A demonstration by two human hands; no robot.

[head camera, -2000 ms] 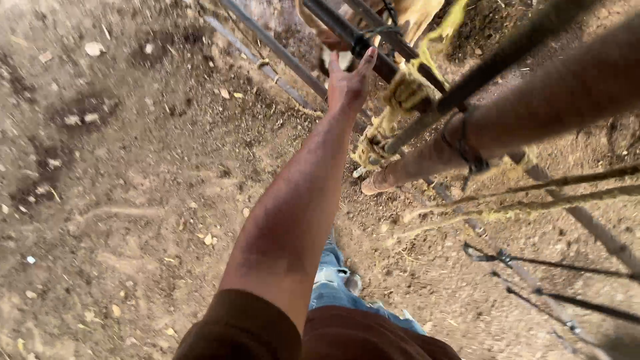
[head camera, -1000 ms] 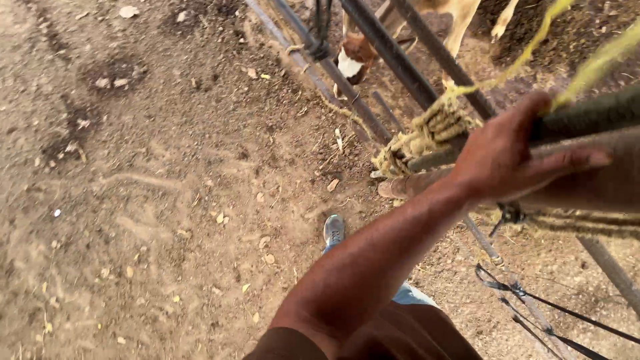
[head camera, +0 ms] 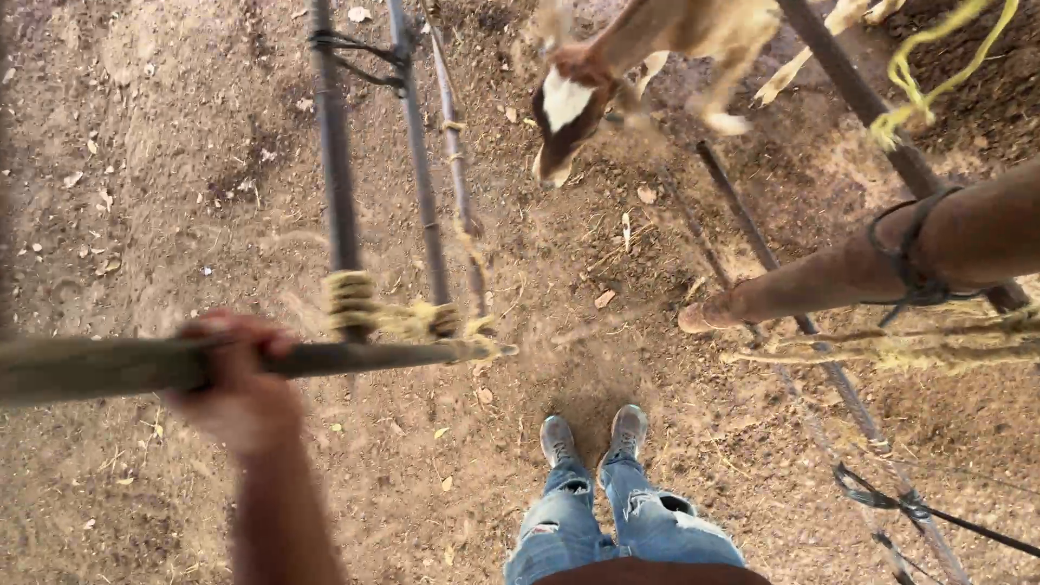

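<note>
My left hand (head camera: 244,378) is closed around a wooden pole (head camera: 357,359), the upright end of a gate, at the left. Yellowish rope (head camera: 351,301) is wound where the gate's long rails (head camera: 335,162) meet this pole. Beyond the gap between the pole and a thick wooden post (head camera: 845,272) at the right stands a brown calf (head camera: 569,97) with a white face patch, its head lowered. Black cord (head camera: 918,244) circles the post. My right hand is not in view.
Fence rails (head camera: 751,207) run past the post, with rope strands (head camera: 877,349) and a black tie (head camera: 886,500) on them. A yellow rope loop (head camera: 918,89) hangs at the upper right. Bare soil (head camera: 455,487) with dry leaves lies around my shoes (head camera: 559,439).
My left hand has gone from the rails to the pole. The gate end, close beside the thick post before, now stands apart from it to the left. More of the calf shows.
</note>
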